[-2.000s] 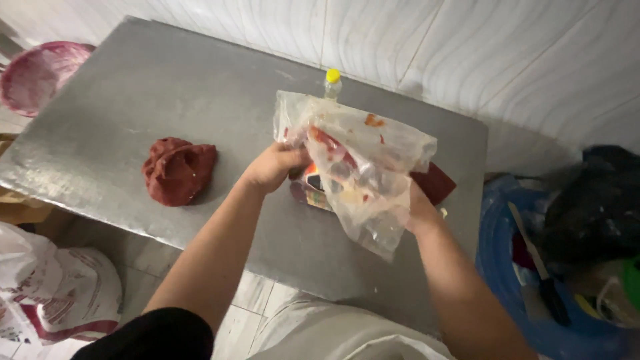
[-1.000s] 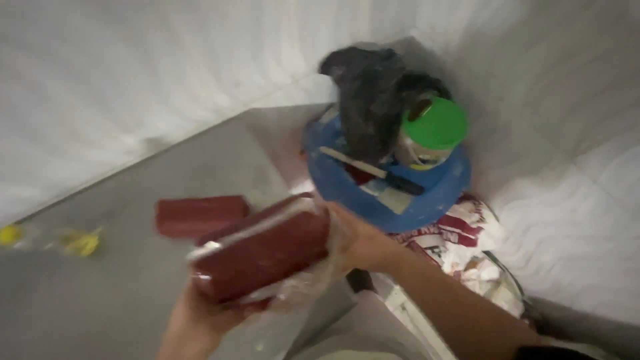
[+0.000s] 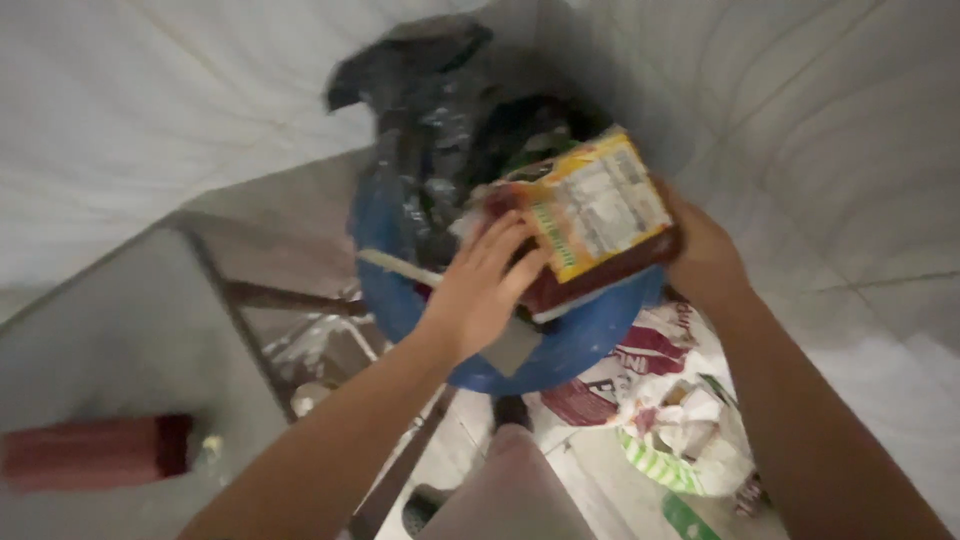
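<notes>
A dark red block-shaped package with a yellow and white printed label [image 3: 604, 206] is tilted above the blue plastic tub [image 3: 495, 379]. My right hand [image 3: 701, 240] grips its right end. My left hand [image 3: 484, 289] has its fingers spread at the package's left side; blur hides whether they press on it. Some clear wrap seems to show by the left fingertips. Inside the tub, a pale handle [image 3: 394, 264] and a flat grey blade-like piece [image 3: 512, 346] show under my left hand. A second red block [image 3: 97, 452] lies on the grey table at the lower left.
A black plastic bag [image 3: 427, 127] bulges from the tub's back. The grey table [image 3: 142, 322] has its edge at the left. A printed white sack with scraps [image 3: 697, 405] stands on the floor at the lower right, and tiled walls [image 3: 825, 150] rise behind.
The view has swung right from the table to the tub. My hands have carried the wrapped red block over the tub, and its printed label now faces up. The other block remains on the table.
</notes>
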